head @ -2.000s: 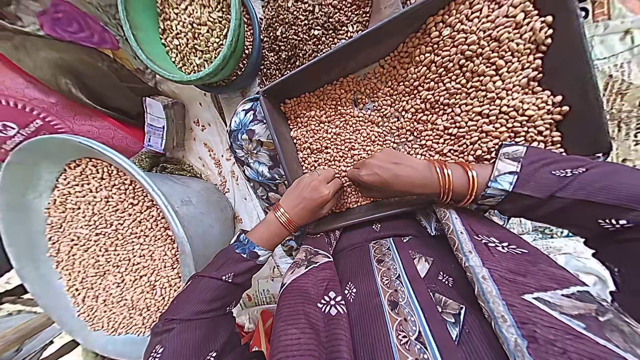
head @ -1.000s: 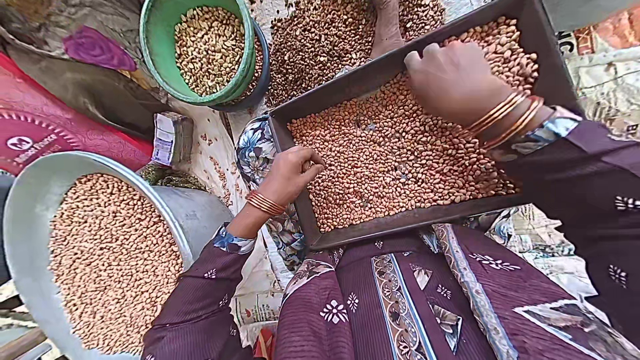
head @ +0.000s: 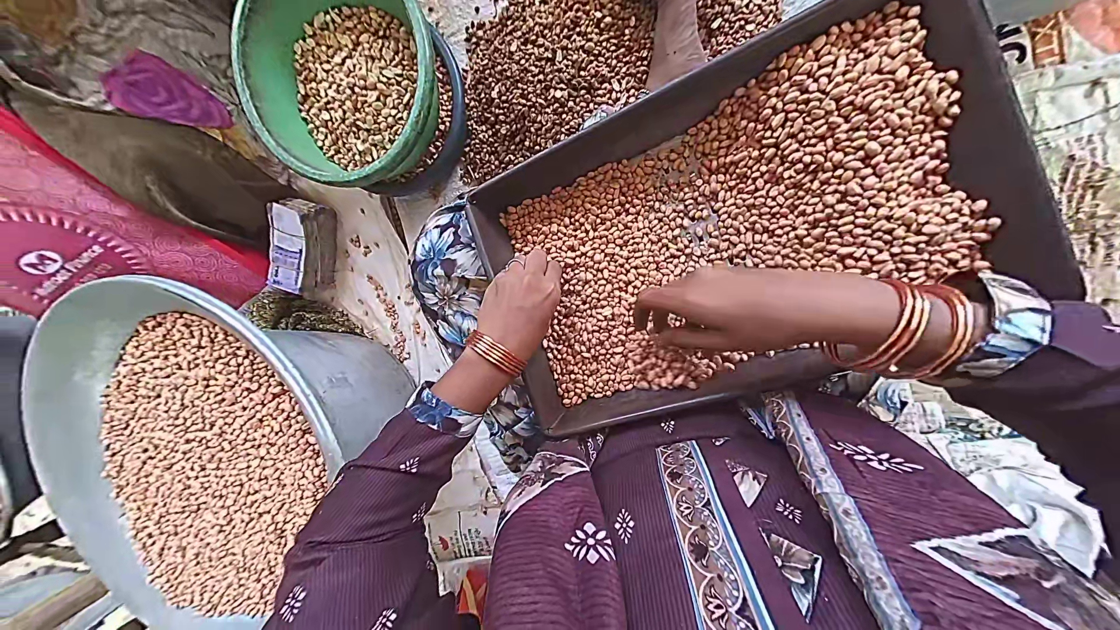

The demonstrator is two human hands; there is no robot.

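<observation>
A dark rectangular tray [head: 1015, 149] rests across my lap, tilted in view, with shelled peanuts [head: 840, 149] spread over its floor. The nuts form a deeper heap toward the upper right and a thinner layer toward the left. At the tray's left end, my left hand [head: 521, 297] has its fingers curled together over the nuts; whether anything is between them is hidden. My right hand [head: 726, 308] is low over the nuts near the tray's near wall, fingers bent and slightly apart, with some blurred nuts just below the fingertips.
A metal basin [head: 302, 385] full of peanuts stands at the left. A green tub [head: 254, 96] holding paler nuts sits inside a blue one at the upper left. Beyond the tray lies a pile of darker nuts [head: 560, 79], with a bare foot [head: 675, 44] beside it. A small bundle [head: 302, 245] lies between the containers.
My right hand has come from the tray's far side back to the near wall. Nuts now cover more of the upper right part of the tray than a second ago.
</observation>
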